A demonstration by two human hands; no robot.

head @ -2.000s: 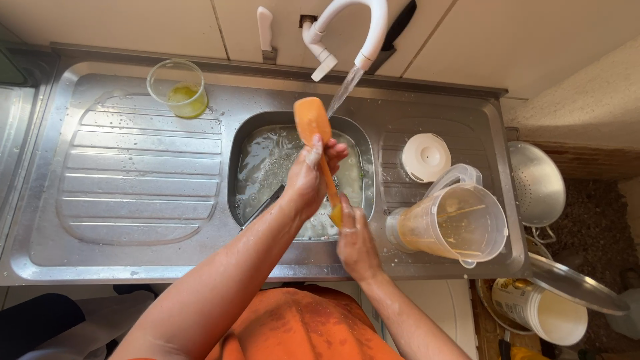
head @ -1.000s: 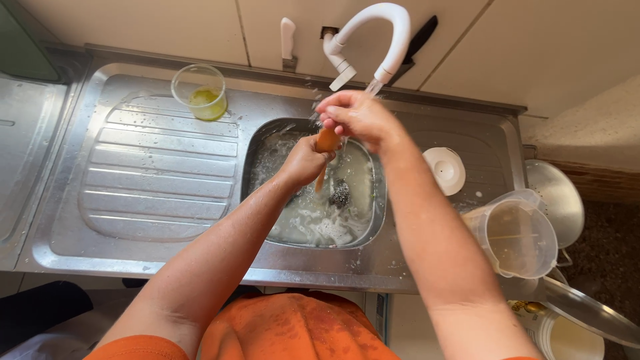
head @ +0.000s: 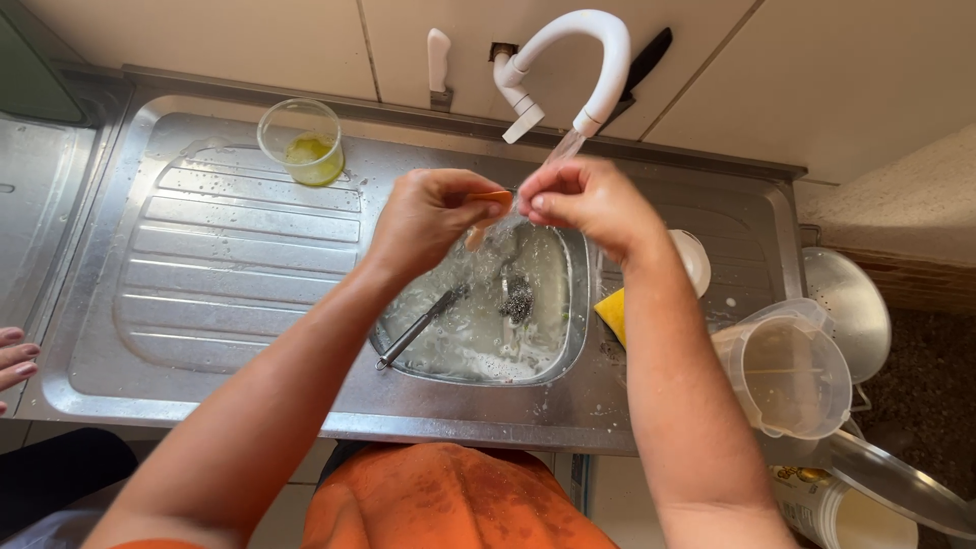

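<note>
My left hand (head: pixel 438 217) is closed on an orange spatula (head: pixel 492 198), mostly hidden by the fingers, above the steel sink basin. Beside it, under the running water of the white faucet (head: pixel 602 46), my right hand (head: pixel 583 202) has thumb and fingers pinched together; whether anything is between them cannot be told. Cloudy, sudsy water fills the basin (head: pixel 576 335). A utensil with a metal handle (head: pixel 415 332) leans in it at the left, and a dark metal scouring pad (head: pixel 518 300) shows in the water. A yellow sponge (head: pixel 612 314) lies right of the basin, partly behind my right forearm.
A clear plastic cup with yellow-green liquid (head: pixel 313 156) stands on the left drainboard. Right are a white lid (head: pixel 692 259), a clear blender jar (head: pixel 793 374), a metal colander (head: pixel 850 305) and a white bucket (head: pixel 869 518). Two knives hang at the wall. Another person's hand (head: pixel 15 362) shows at the left edge.
My hands have moved up to the faucet stream with the spatula. Compared with one second ago, they are farther apart. The yellow sponge and another person's hand have come into view.
</note>
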